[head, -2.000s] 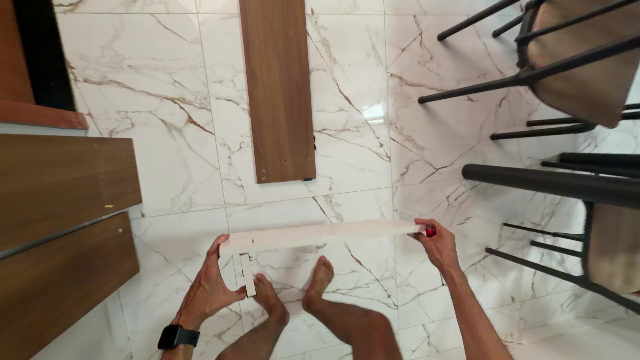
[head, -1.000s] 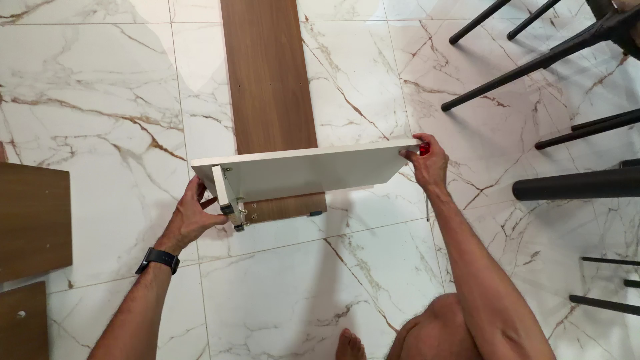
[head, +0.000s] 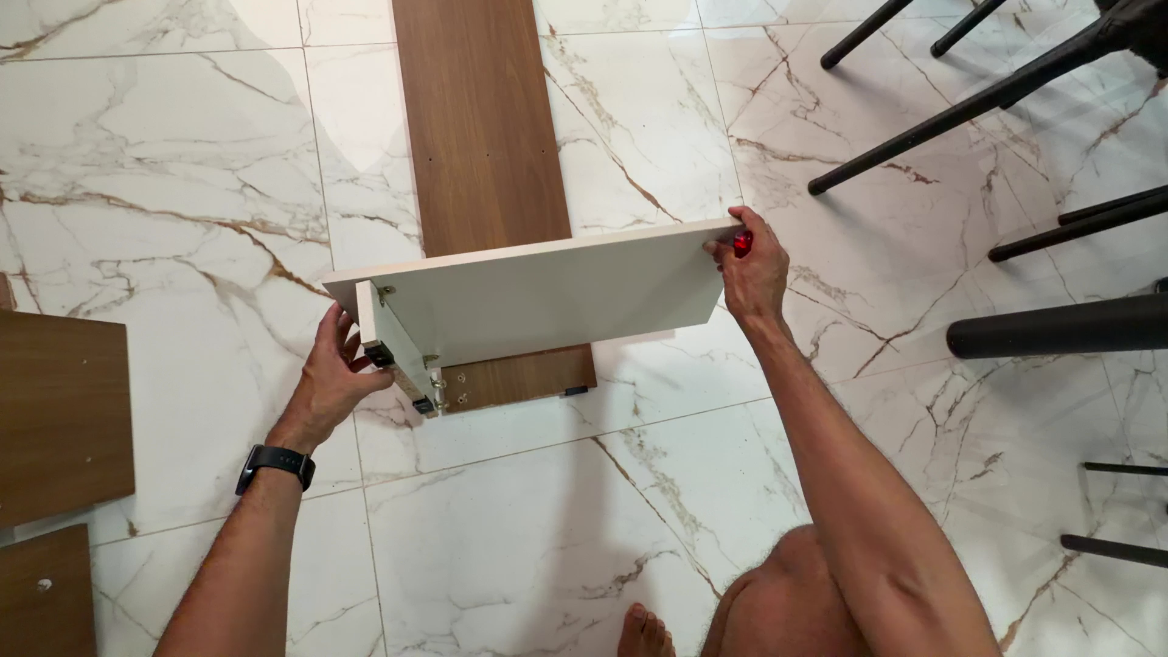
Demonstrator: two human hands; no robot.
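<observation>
A white panel [head: 566,301] with a short white cross piece [head: 399,338] joined near its left end stands over the lower end of a long brown wood-look board [head: 488,137]. My left hand [head: 333,379] grips the left end, with its thumb against the cross piece. Metal fittings show at the joint, and black plastic caps sit on the cross piece's edge. My right hand [head: 753,265] holds the panel's right end and also a small red object [head: 743,243], mostly hidden by the fingers. Whether the panel rests on the board cannot be told.
Two more brown boards [head: 59,411] lie on the marble-patterned floor [head: 474,538] at the left. Black chair legs [head: 912,146] stand at the right, with a thick black leg [head: 1058,326] nearest my right arm. My bare foot [head: 645,631] and knee are at the bottom.
Both hands have carried the white panel from above my feet to the lower end of the long brown board. The view has shifted. Over the last second the hands have hardly moved.
</observation>
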